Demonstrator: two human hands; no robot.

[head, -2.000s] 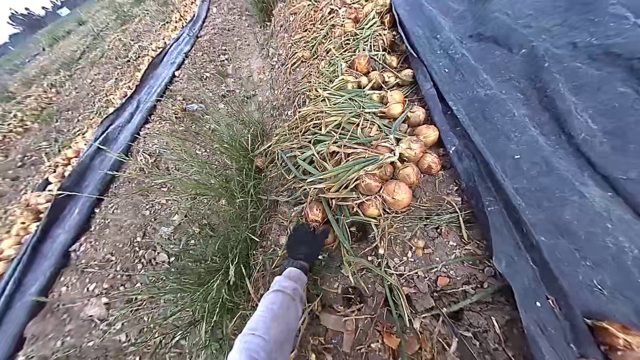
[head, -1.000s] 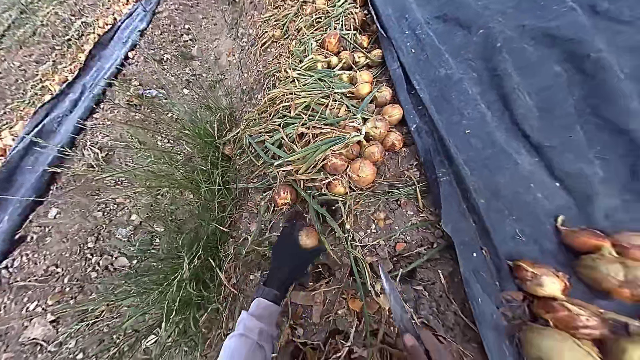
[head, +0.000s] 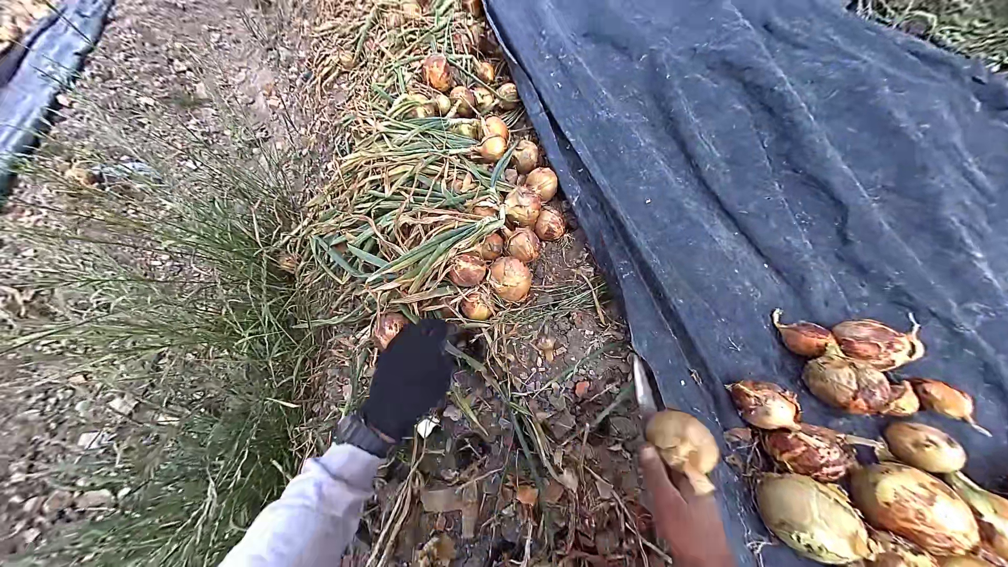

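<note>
My left hand (head: 409,379), in a black glove, is over the near end of the onion row, beside an onion (head: 388,329) with leaves around it. Its fingertips are hidden, so its grip cannot be told. In my bare right hand (head: 683,516) is a knife (head: 643,387), its blade pointing up the row and its handle mostly hidden. A pale onion without long leaves (head: 682,442) shows right over that hand's fingers; whether they hold it or it is in the air, I cannot tell. Farther up, onions with long green and dry leaves (head: 441,228) lie in a row.
Dark fabric sheeting (head: 740,173) covers the ground at right, with several trimmed onions (head: 913,504) on its near part. Tall grass (head: 236,315) grows left of the row. Another dark sheet strip (head: 47,79) lies at the upper left. Stones and dry leaves litter the soil.
One second ago an onion was at my left hand; now that hand shows none and an onion is at my right hand. The right hand and knife have come further into view.
</note>
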